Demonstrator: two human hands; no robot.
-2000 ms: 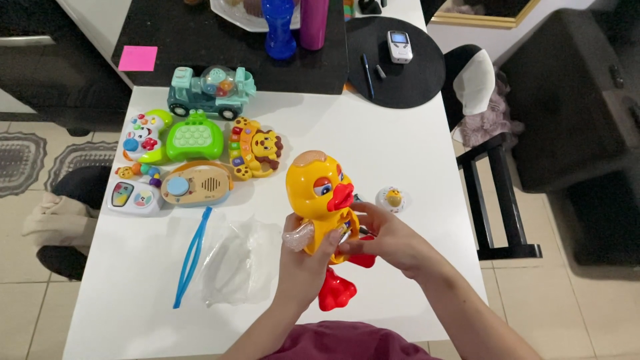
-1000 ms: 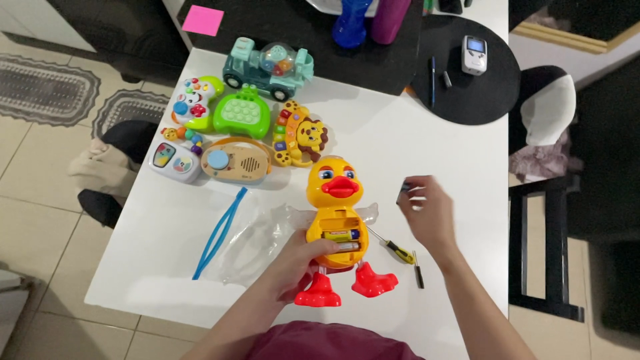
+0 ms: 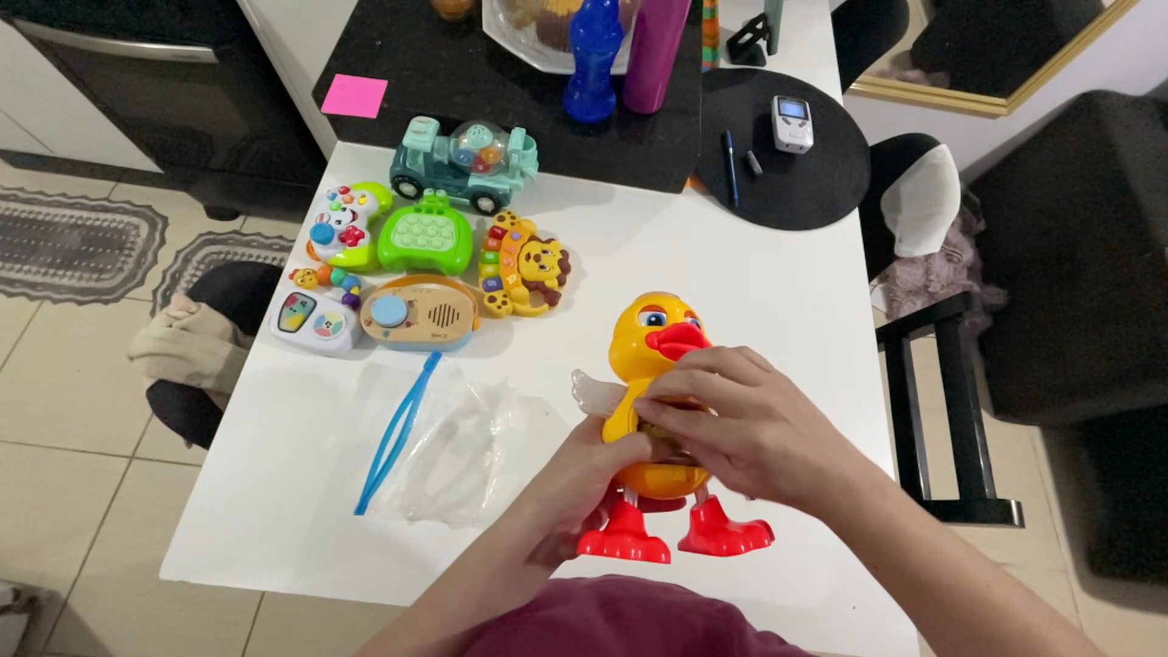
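A yellow plastic toy duck (image 3: 639, 347) with a red beak, red feet and a translucent wing stands tilted in front of me. Around its lower body and side is my left hand (image 3: 584, 474), the thumb at the edge of the opening in its belly. My right hand (image 3: 739, 420) is over the belly with bent fingers at that opening, hiding most of it; whether they pinch something cannot be seen. A clear plastic zip bag (image 3: 456, 447) with a blue slider strip lies left of the duck.
Left on the white table (image 3: 274, 511) are a toy truck (image 3: 465, 164), a green pop toy (image 3: 426, 237), a lion keyboard toy (image 3: 525, 265) and a toy radio (image 3: 420, 315). A round black mat (image 3: 785, 192) bears a pen (image 3: 732, 169) and a small device (image 3: 792, 124).
My right hand has come from the duck's right side onto its belly, where batteries showed in the open compartment a second ago. My left hand still holds the duck.
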